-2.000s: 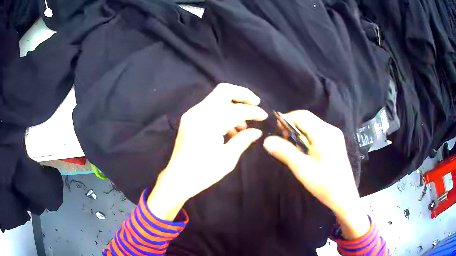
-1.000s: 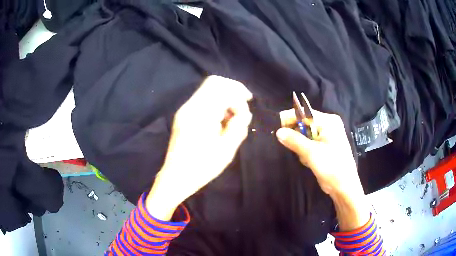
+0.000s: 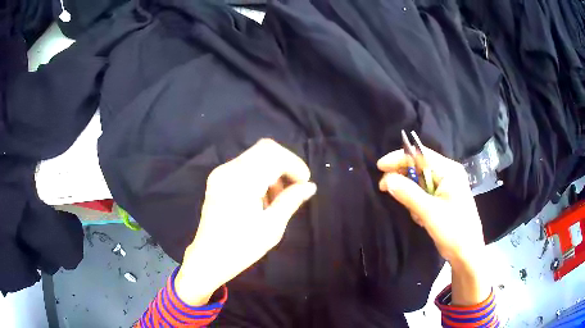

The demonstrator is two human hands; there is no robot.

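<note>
A black garment [image 3: 192, 115] is spread over the table and towards me, with raised seam lines down its middle. Thread snips [image 3: 415, 163] are in my right hand [image 3: 442, 198], their two blades pointing up and slightly apart. My left hand [image 3: 247, 211] is over the left of the middle seams, thumb and index fingertip close together; I cannot tell whether cloth or a thread is between them. Two tiny pale bits [image 3: 328, 165] lie on the cloth between my hands.
More black garments [image 3: 545, 83] are heaped at the right and left [image 3: 45, 115]. A printed label or bag [image 3: 484, 168] shows beside my right hand. White table edge [image 3: 70, 170] at left. Grey floor [image 3: 109, 282] has scraps. A red plastic piece [image 3: 568, 240] is at lower right.
My hands have moved apart. The left hand has gone down and left, the right hand with the snips to the right. The pale bits between them show more clearly.
</note>
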